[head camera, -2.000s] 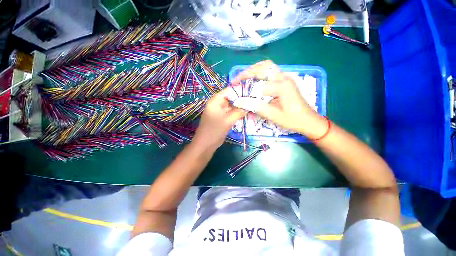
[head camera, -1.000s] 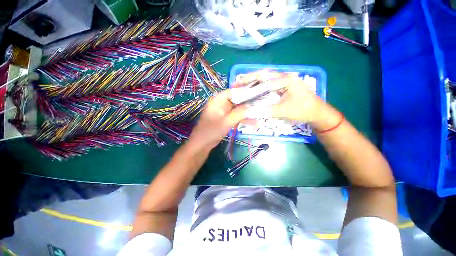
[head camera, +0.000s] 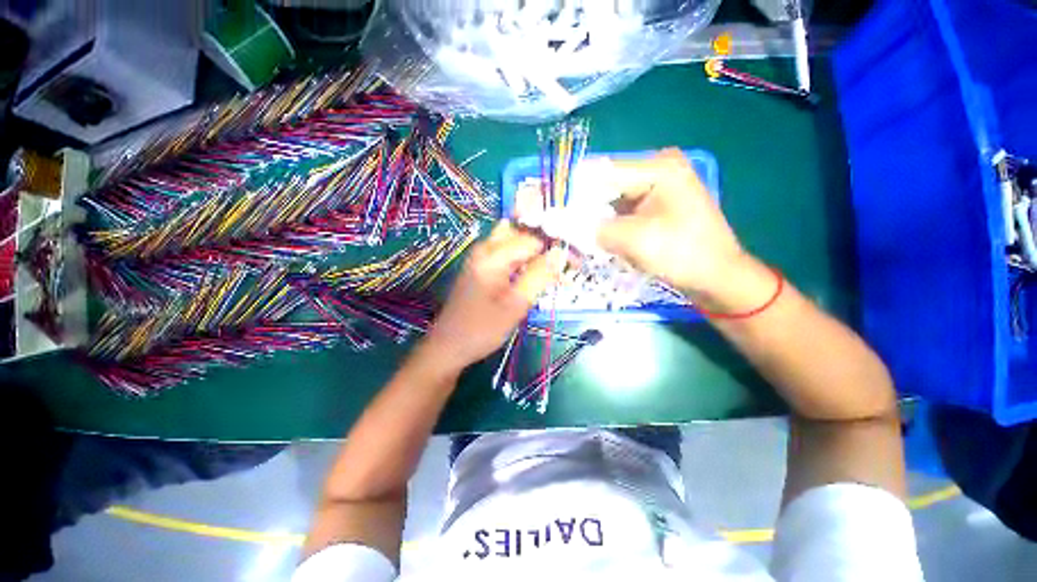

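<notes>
My left hand [head camera: 491, 293] and my right hand [head camera: 673, 233] meet over the near-left part of the blue parts tray [head camera: 714, 182]. Between their fingertips is a white connector housing [head camera: 574, 210], partly hidden by the fingers. A bunch of coloured lead wires [head camera: 563, 154] stands out beyond the housing, away from me. A few red and white wires [head camera: 548, 330] hang down from the hands toward me. White coverings show on my right fingertips and blend with the housing. A small dark-ended wire bunch [head camera: 591, 338] lies at the tray's near edge.
Herringbone wire rows [head camera: 262, 216] cover the left bench. A compartment box [head camera: 71, 250] is at far left, with a green spool [head camera: 250, 46] behind. A clear plastic bag [head camera: 534, 57] lies beyond the tray. A sample harness [head camera: 756, 82] is at far right, beside a large blue bin [head camera: 910, 216].
The coloured wire bunch now points away from me beyond the housing. Red and white wires hang lower on the near side. The white piece, earlier held slanted, is now more covered by my fingers.
</notes>
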